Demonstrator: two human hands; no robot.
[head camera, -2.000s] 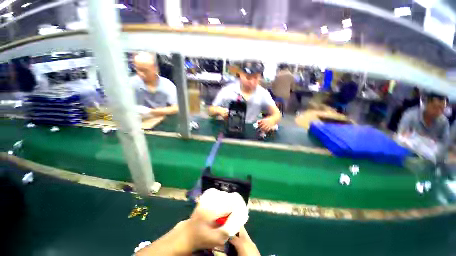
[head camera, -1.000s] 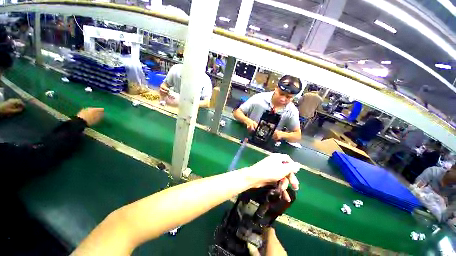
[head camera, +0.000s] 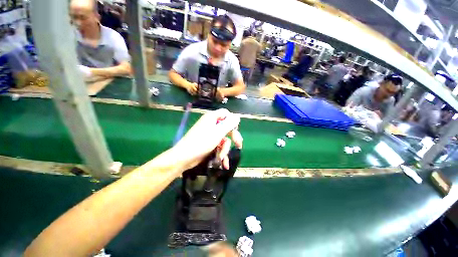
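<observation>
A black press fixture (head camera: 202, 208) stands on the dark green bench in front of me. My left hand (head camera: 213, 134) is closed around its red handle (head camera: 221, 120), with red showing between the fingers. My left forearm crosses from the lower left. My right hand (head camera: 221, 249) is blurred and cut off by the bottom edge, just beyond the press's base; what it holds cannot be told. Two white components lie on the bench right of the press, one higher (head camera: 252, 224) and one lower (head camera: 244, 246).
The green belt (head camera: 145, 129) runs behind the press, carrying white components (head camera: 280, 142). A white post (head camera: 75, 95) stands at left. Across the belt are a person with a matching black press (head camera: 207, 85), blue sheets (head camera: 316, 113), an open cardboard box (head camera: 281, 88) and other persons.
The view has swung right and down. My left hand stays on the handle. My right hand has moved from the press's lower part to the bottom edge. The neighbour's dark sleeve has left the picture.
</observation>
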